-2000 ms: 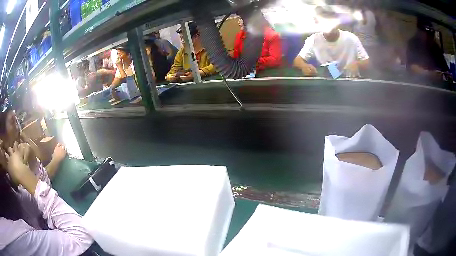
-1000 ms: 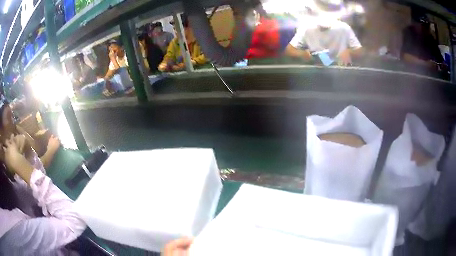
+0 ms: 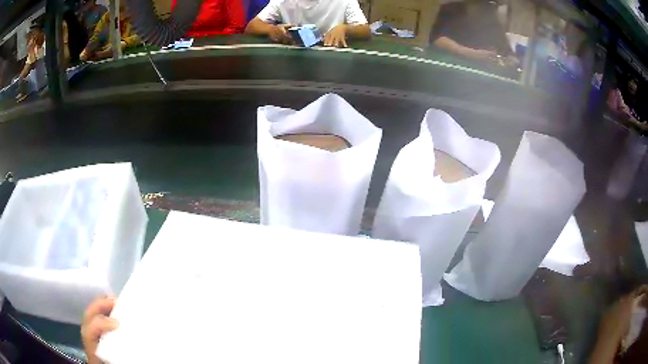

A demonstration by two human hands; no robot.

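My left hand grips the left edge of a large white panel or lid at the bottom centre; its thumb is hidden. The panel shows a flat, plain face. To its left stands a white box with an open hollow. My right hand is not in view. Beyond the panel, a white sleeve stands upright with a brown rounded top inside. A second sleeve also shows brown inside. A third sleeve leans right, its contents hidden.
A dark phone with a white cable lies right of the sleeves, near white sheets. Another person's hand holds something white at the lower right edge. A dark conveyor runs beyond; people sit across it.
The view has turned right, bringing the third sleeve and phone in. The left box now shows a hollow instead of a flat top. The nearer white piece shows a flat face, with my left hand on it.
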